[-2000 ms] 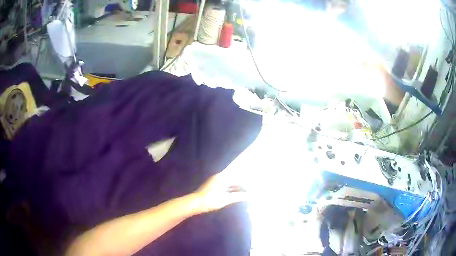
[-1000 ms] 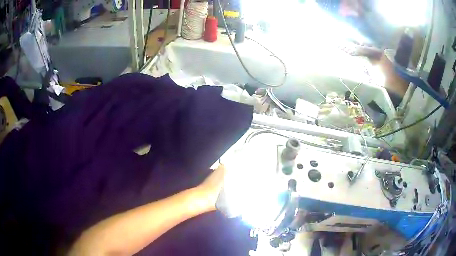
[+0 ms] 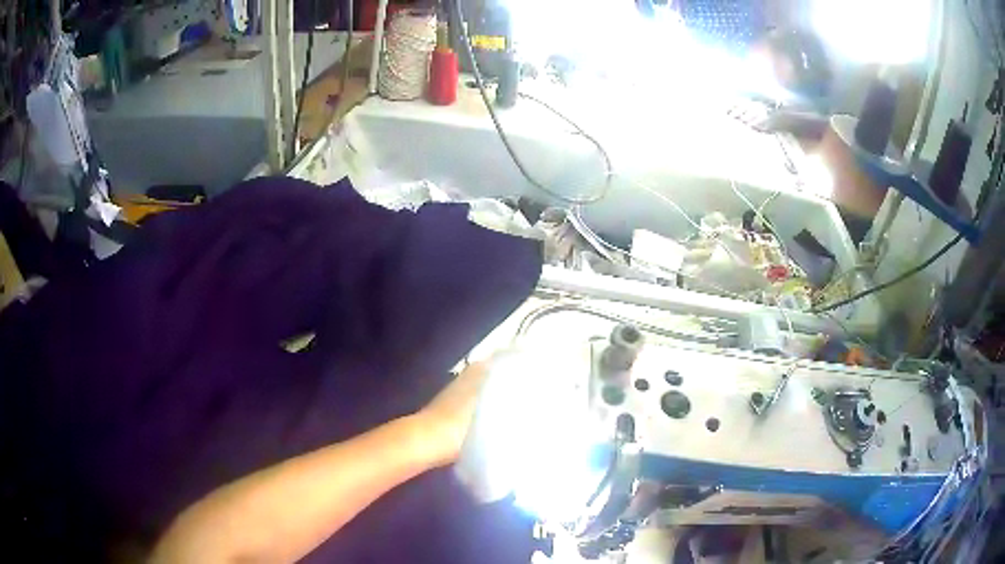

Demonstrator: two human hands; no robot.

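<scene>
Dark purple cloth (image 3: 265,286) lies in a large heap from the left edge to the machine head, with a small pale gap in its middle. The white sewing machine head with a blue stripe (image 3: 727,402) stands at the right. Its lamp (image 3: 512,441) glares at the needle end, so the needle and presser foot cannot be made out. My left hand (image 3: 457,408) reaches over the cloth to the left end of the head; its fingers are hidden by the head and glare. My right hand is not in view.
Behind the machine is a white trough (image 3: 485,165) with scraps. A beige cone (image 3: 408,55) and a red cone (image 3: 443,75) stand at its far edge. Another person (image 3: 849,165) is partly visible at the upper right. Cables hang at the right end of the head.
The view has shifted, and the lamp glare over the machine head has shrunk, so dials and holes show. The pale gap in the cloth looks smaller. My left hand stays beside the head.
</scene>
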